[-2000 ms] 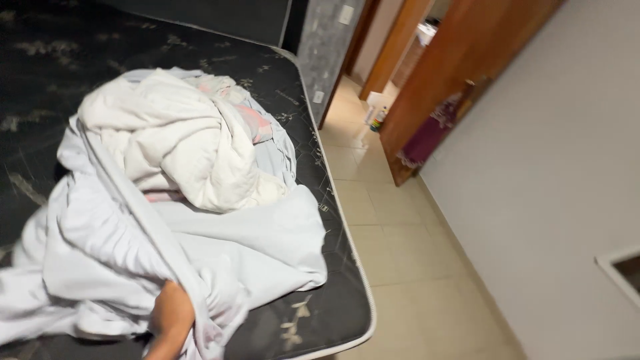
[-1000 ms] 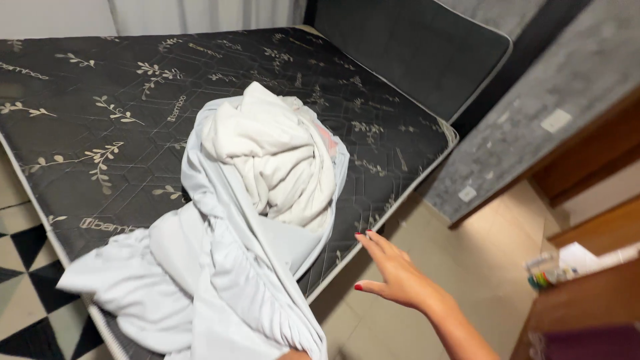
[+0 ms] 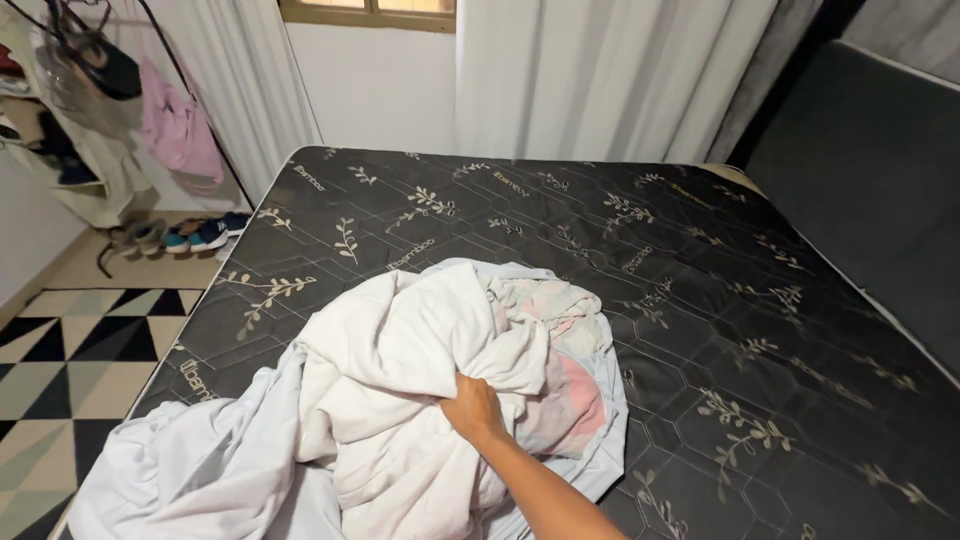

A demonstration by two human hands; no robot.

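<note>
A crumpled pile of bedding lies on the black mattress point(image 3: 697, 315), which has a pale leaf pattern. On top is a thick white cloth point(image 3: 405, 330), and my right hand point(image 3: 474, 409) has its fingers closed on a fold of it. Beside and under it shows a pink and grey patterned cloth point(image 3: 566, 397). A pale blue-white sheet with a gathered edge point(image 3: 202, 465) spreads toward the lower left and around the pile. My left hand is out of view.
A dark padded headboard point(image 3: 862, 195) stands at the right. White curtains point(image 3: 600, 82) hang behind the mattress. At the left are a geometric rug point(image 3: 97, 360), several shoes point(image 3: 202, 234) and a rack with a pink bag point(image 3: 180, 131).
My right hand, apart from the pile and spread one second ago, now grips the white cloth. The view has swung left toward the curtains and rack.
</note>
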